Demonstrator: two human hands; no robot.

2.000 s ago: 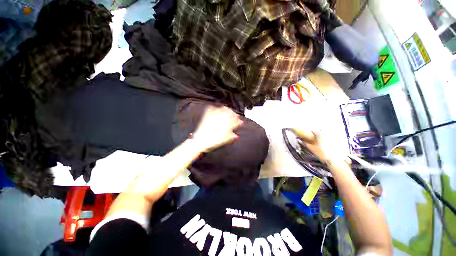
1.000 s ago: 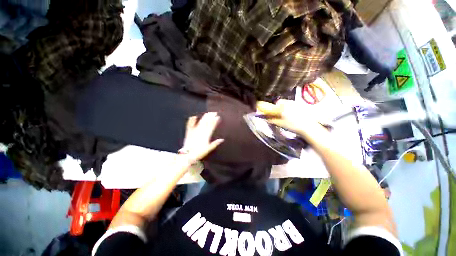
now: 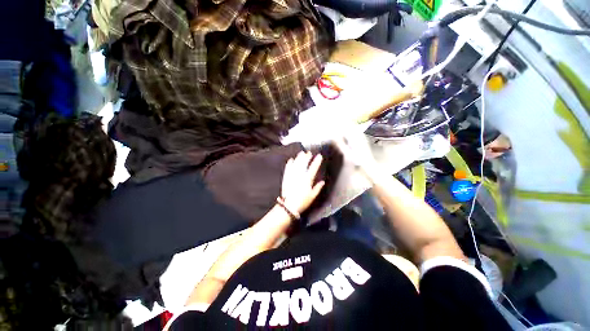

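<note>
A brown garment piece (image 3: 249, 181) lies over the rounded end of the dark grey pressing board (image 3: 162, 216). My left hand (image 3: 301, 180) rests flat on the brown cloth near the board's end, fingers spread. My right hand (image 3: 343, 147) is blurred and overexposed beside the cloth's right end; whether it grips the cloth cannot be told. The steam iron, its tan handle (image 3: 392, 103) showing, is on the right of the table, away from both hands.
A heap of plaid garments (image 3: 220, 64) lies beyond the board, with red-orange scissors (image 3: 328, 88) to its right. More dark plaid cloth (image 3: 61, 161) is at the left. A pale hose (image 3: 453, 55) and a white cable (image 3: 480, 129) run at the right.
The view has swung right. The iron has left my right hand and now sits at the right; my right hand is at the cloth's end. My left hand has moved towards the board's end.
</note>
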